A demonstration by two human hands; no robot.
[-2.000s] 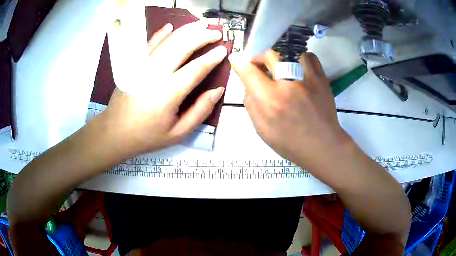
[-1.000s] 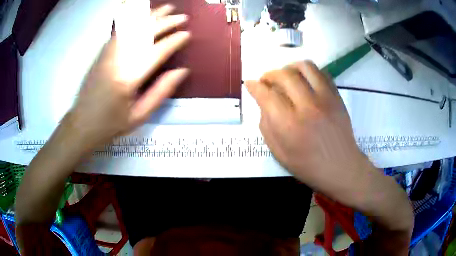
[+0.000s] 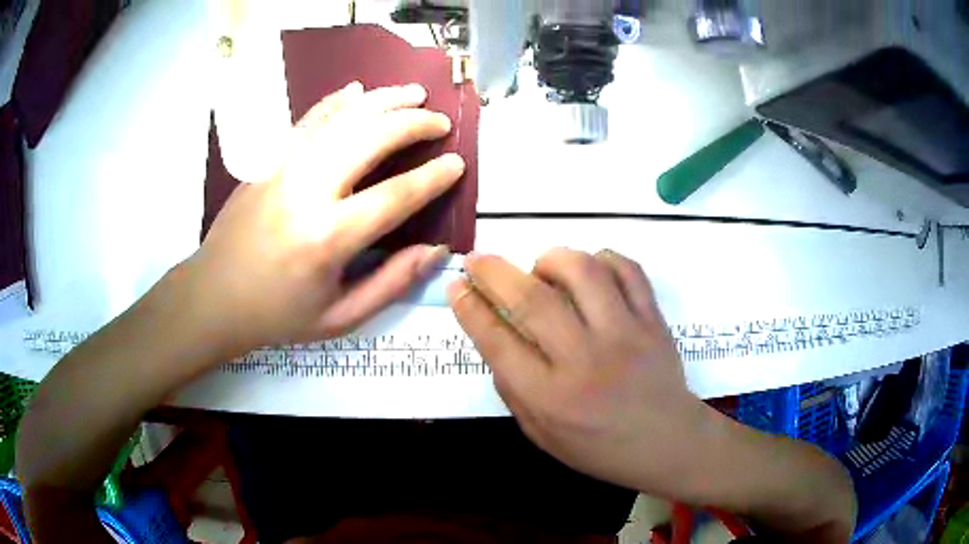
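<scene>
A maroon patch pocket piece lies flat on the white machine table, its right edge running up to the presser foot. A stitch line shows along that edge. My left hand lies flat on the piece with its fingers apart, pressing it down. My right hand is at the piece's near right corner, thumb and index fingertip on the pale strip across its near end. Most of that strip is hidden by my hands.
A green-handled tool and dark metal snips lie at the right beside a dark panel. The machine's black spring dial hangs above. Maroon pieces are at the far left. A ruler scale runs along the front.
My left hand has come back down onto the piece. My right hand has moved from beside the machine down and left to the piece's near corner.
</scene>
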